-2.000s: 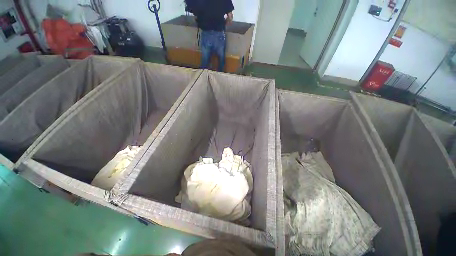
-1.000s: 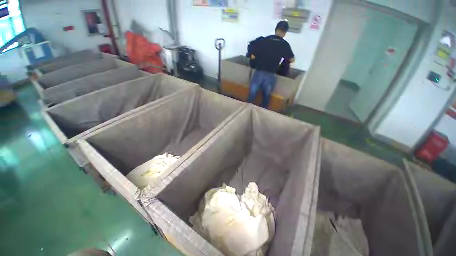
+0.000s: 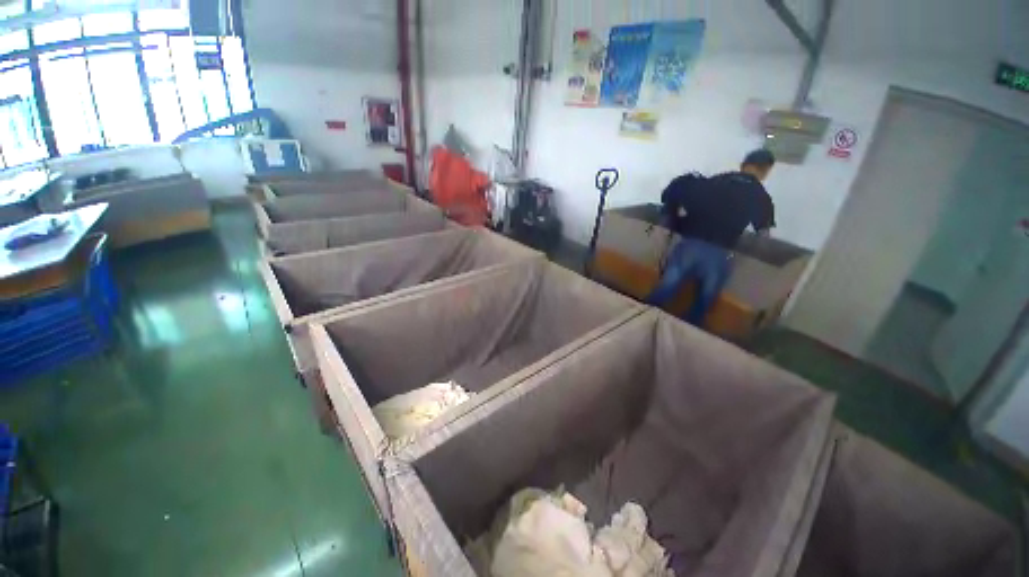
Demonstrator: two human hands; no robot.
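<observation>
Neither of my hands is in the picture. Nearest in front of me is a cloth-lined bin (image 3: 409, 487) with an open top. A cream garment bundle (image 3: 555, 539) lies bunched on its floor, cut off by the lower edge of the picture. The bin beside it on the left (image 3: 327, 358) holds a smaller cream garment bundle (image 3: 423, 408) at its near end. Another grey-brown bin (image 3: 903, 507) is partly in view at the lower right.
More bins (image 3: 339, 231) run in a row toward the far wall. A person in a dark top (image 3: 733, 214) bends over a bin at the back, beside a pallet truck handle (image 3: 606, 180). Blue crates (image 3: 56, 327) stand at left under a white table (image 3: 51, 242). An orange-red heap (image 3: 457, 186) is by the wall.
The view has turned left and lifted, so the bins sit lower and further right. The window, table and blue crates have come into view. The person at the back bends further over the bin.
</observation>
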